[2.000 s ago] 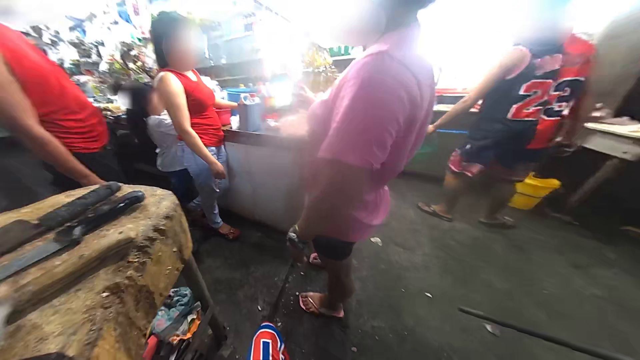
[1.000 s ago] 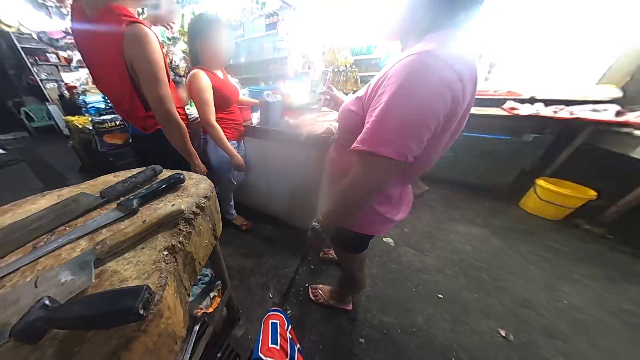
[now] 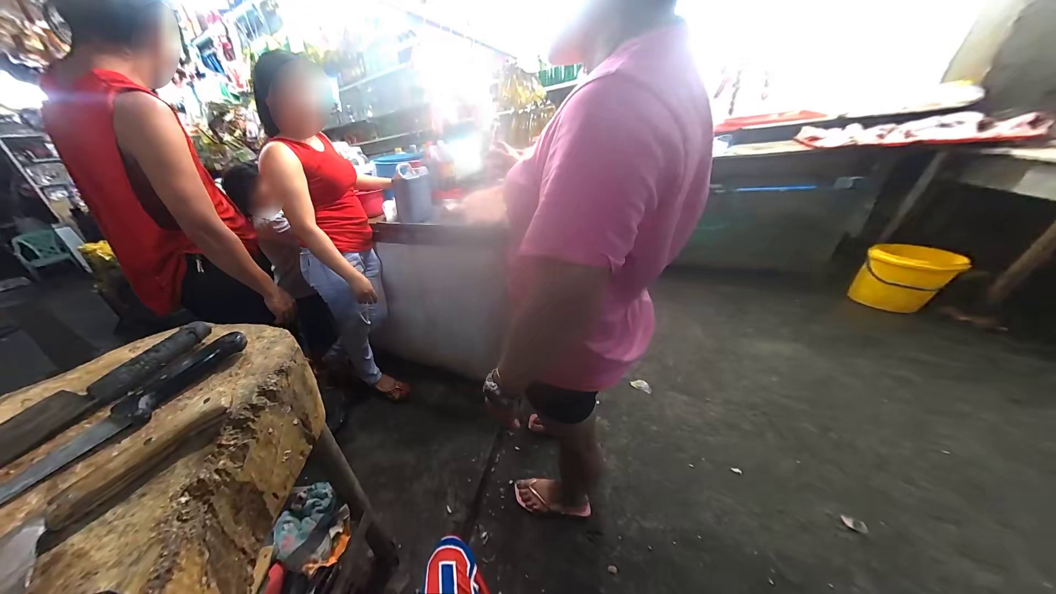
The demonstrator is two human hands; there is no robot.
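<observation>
Neither my left hand nor my right hand shows in the head view. At the lower left stands a thick, worn wooden chopping block (image 3: pixel 272 388). Two knives with black handles lie side by side on it, a broad-bladed knife (image 3: pixel 148 363) and a narrower knife (image 3: pixel 177 375). Part of another blade (image 3: pixel 18 557) shows at the bottom left edge, its handle out of view. A piece of red, white and blue cloth (image 3: pixel 452 568) appears at the bottom centre.
A person in a pink shirt (image 3: pixel 615 181) stands ahead by a counter (image 3: pixel 441 297). Two people in red tops (image 3: pixel 124 190) (image 3: pixel 326 190) stand at the left, with a smaller person partly hidden between them. A yellow bucket (image 3: pixel 907 280) and a meat-laden table (image 3: pixel 883 147) are at the right.
The person in the dark numbered jersey seen two seconds ago at the right is out of view. A black-handled blade seen whole one second ago is now mostly out of frame. The view has shifted.
</observation>
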